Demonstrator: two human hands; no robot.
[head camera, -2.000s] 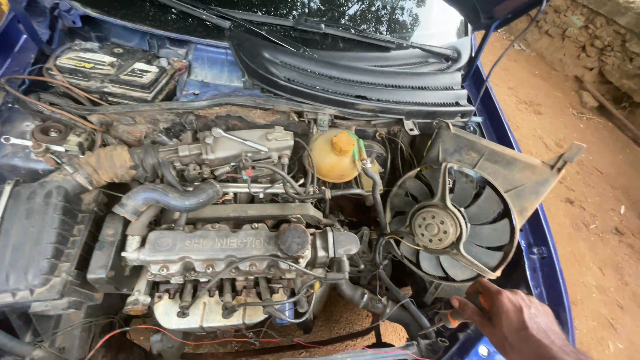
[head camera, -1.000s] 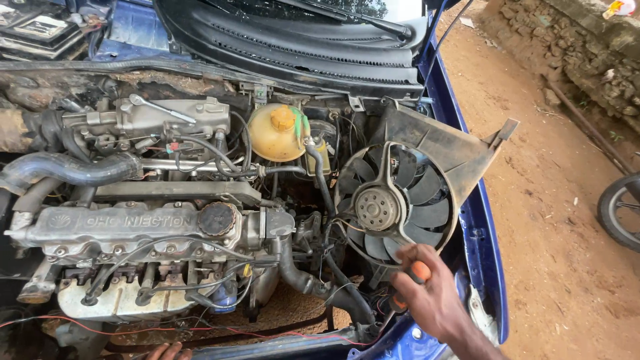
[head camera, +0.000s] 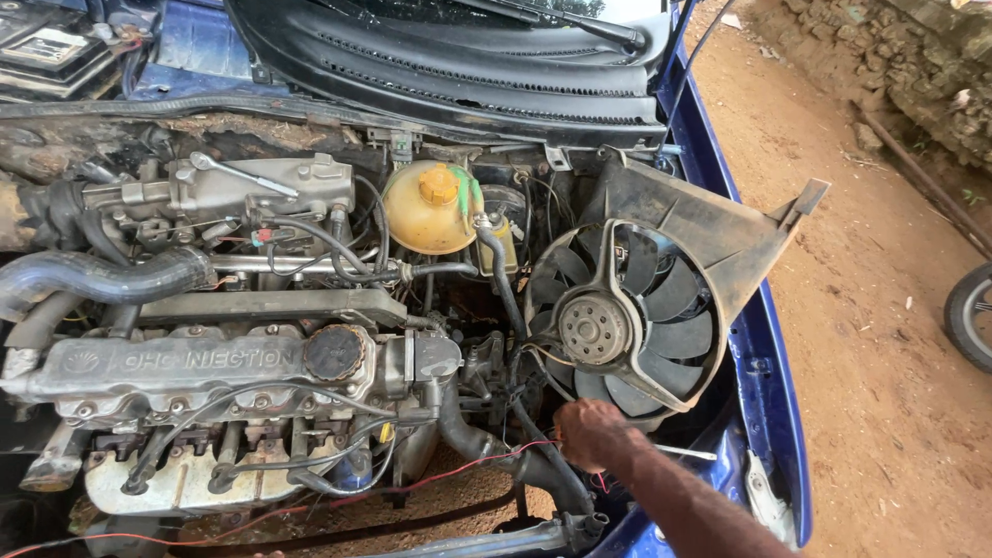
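Note:
My right hand (head camera: 593, 435) is closed just below the radiator fan (head camera: 628, 318), at the end of a thin red wire (head camera: 473, 463) that runs in from the lower left. Its fingers look pinched on the wire. A slim metal shaft (head camera: 686, 451) shows just right of the hand; whether the hand holds it cannot be told. Of my left hand (head camera: 270, 554) only fingertips show at the bottom edge, and what they touch is hidden. The fan sits tilted in its dusty shroud (head camera: 682, 217), above black coolant hoses (head camera: 546, 449).
The engine's valve cover (head camera: 186, 364) lies left of the hoses. Behind it are a yellowed coolant tank (head camera: 432, 205) and a combination wrench (head camera: 244, 176) on the intake manifold. A radiator edge (head camera: 480, 539) runs along the front; the blue fender (head camera: 767, 387) stands at right.
The right hand held an orange-handled tool beside the fan's lower edge; now it is farther left, at the red wire, and the orange handle is out of sight. The view has shifted.

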